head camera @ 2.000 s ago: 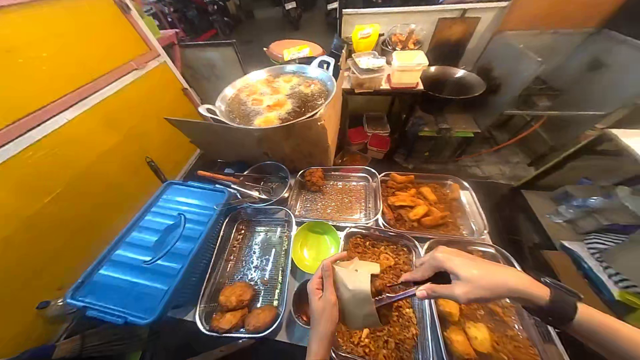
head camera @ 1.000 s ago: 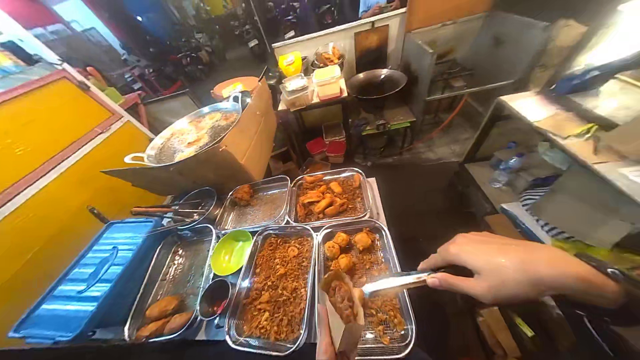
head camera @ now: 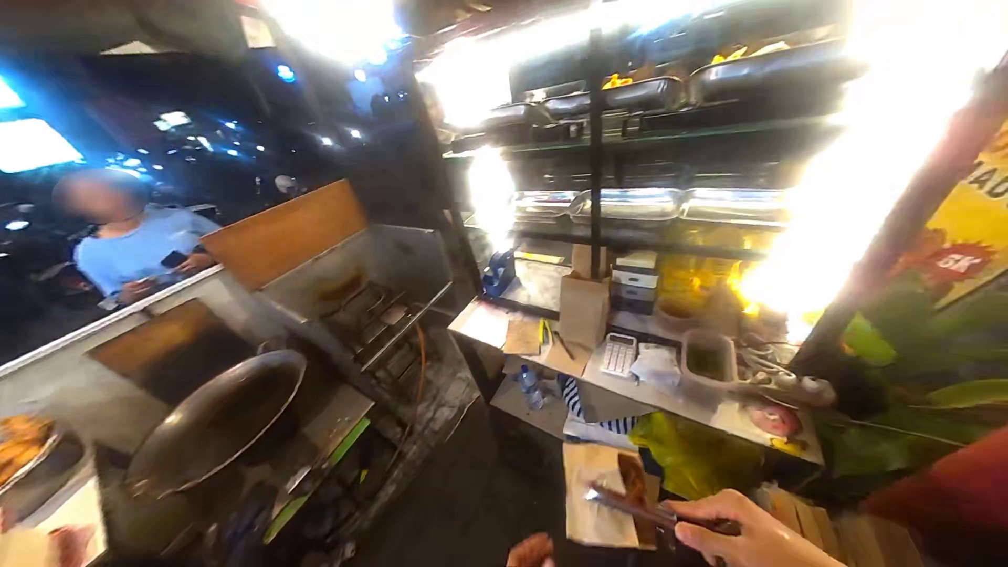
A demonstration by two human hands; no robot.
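Observation:
My right hand [head camera: 736,529], low at the right, grips a pair of metal tongs [head camera: 630,504] whose tip points left over a brown paper sheet or bag [head camera: 594,488]. A dark brown patch shows on that paper's right side; whether it is food cannot be told. Only the fingers of my left hand [head camera: 532,551] show at the bottom edge, and what they hold is hidden. A shelf counter [head camera: 701,405] stands beyond, with an upright brown paper bag [head camera: 584,309], a calculator [head camera: 620,354] and a plastic container [head camera: 707,358] on it.
A large dark wok [head camera: 220,425] is at the left, near a bowl of fried food [head camera: 24,449]. Metal trays [head camera: 630,205] line a bright glass display rack. A plastic bottle [head camera: 531,387] and a yellow-green plastic bag [head camera: 701,457] are below the counter. A person [head camera: 142,244] is beyond the low wall.
The view has swung far right, from the food trays to the counter and display rack. The tongs remain in my right hand. My left hand, holding a paper wrapper before, is now mostly out of frame.

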